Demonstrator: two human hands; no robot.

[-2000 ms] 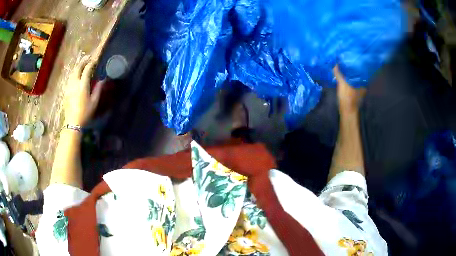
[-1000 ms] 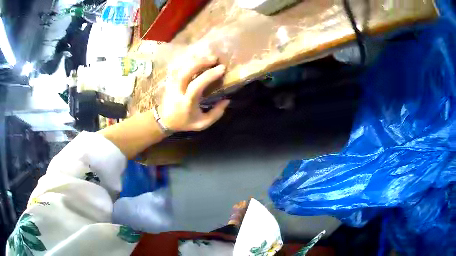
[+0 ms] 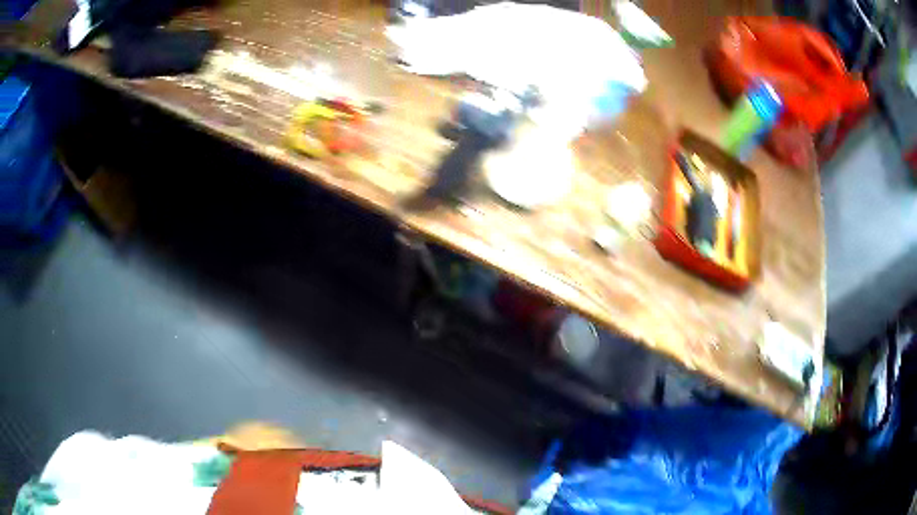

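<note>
Neither my left hand nor my right hand is in the picture. The worn brown wooden table (image 3: 563,251) slants across in front of me, blurred by motion. Scissors with yellow and orange-red handles (image 3: 328,129) lie near its edge. A white bundle (image 3: 503,45) lies at the far side. A rounded white object (image 3: 531,173) sits beside a dark, blurred item (image 3: 457,151). A red-brown tray (image 3: 709,211) holds small tools near the right end. A dark folded cloth piece (image 3: 161,50) lies at the left.
A blue plastic bag (image 3: 684,463) lies low at the right by the table edge. Another blue bag or cloth (image 3: 30,151) is at the far left. A red bag-like object (image 3: 789,75) sits at the table's far right. Grey floor (image 3: 121,352) shows below, with a dark space under the table.
The view has swung to show the table's length. My left hand, earlier at the table edge, is out of the picture. The large blue bag now shows only low at the right.
</note>
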